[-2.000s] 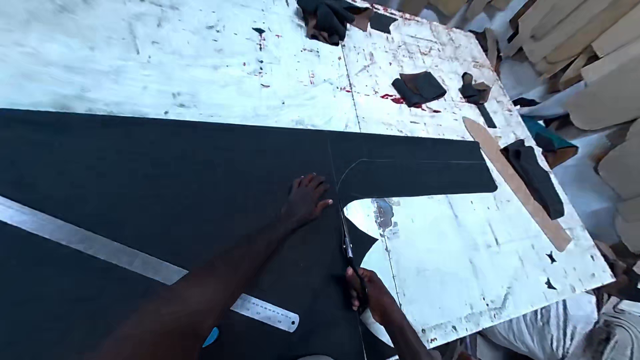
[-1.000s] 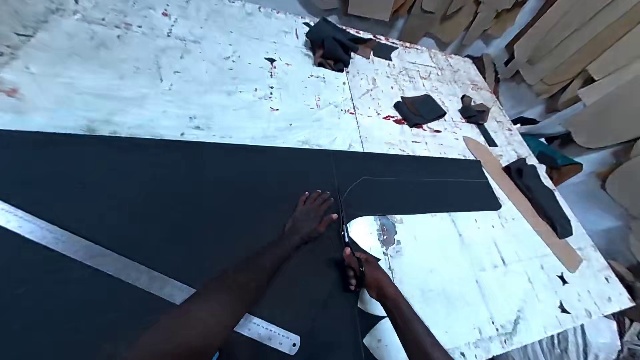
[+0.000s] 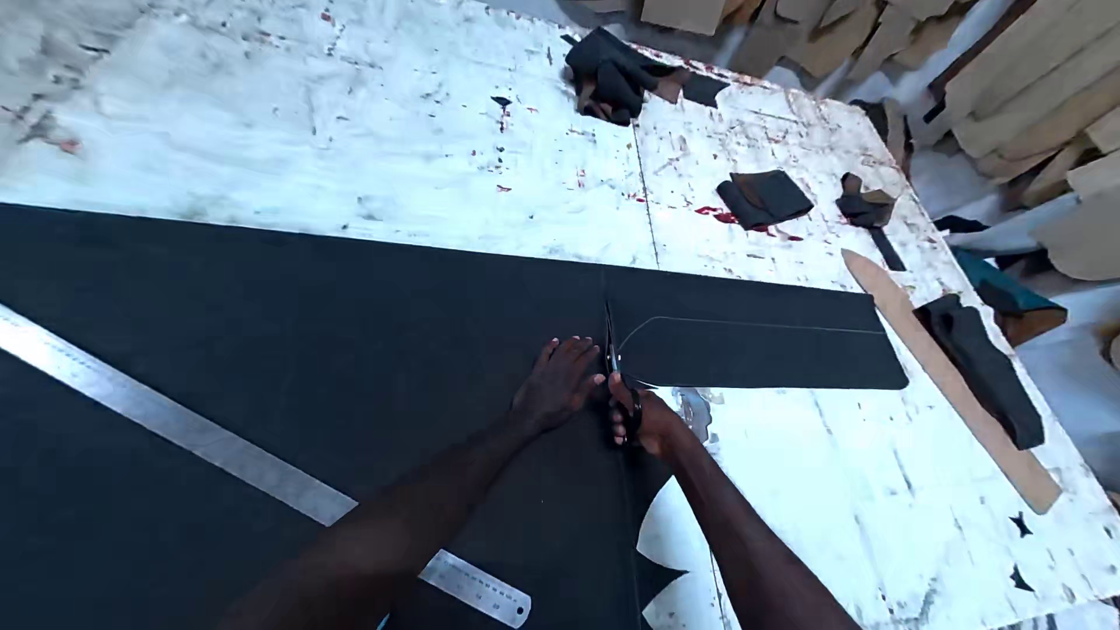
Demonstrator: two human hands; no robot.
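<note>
A wide sheet of black material (image 3: pixel 394 315) lies flat on a white worktable, with a pale curved line drawn on its right part. My left hand (image 3: pixel 560 381) rests palm down on the sheet, just left of a cut. In my right hand (image 3: pixel 639 416) is a pair of scissors (image 3: pixel 614 359), its blades in the sheet and pointing away from me along the cut. A long metal ruler (image 3: pixel 184 420) lies aslant on the sheet, passing under my left forearm.
Past the sheet's right end lies a long tan strip (image 3: pixel 954 376) beside a folded black piece (image 3: pixel 984 367). Dark scraps (image 3: pixel 612 74) and a folded piece (image 3: pixel 764 199) lie at the table's far side. Many tan pattern pieces (image 3: pixel 1032 96) stand beyond the table's right edge.
The scissors in my right hand have moved away from me along the sheet, and the cut reaches farther. My left hand still lies flat on the material beside it.
</note>
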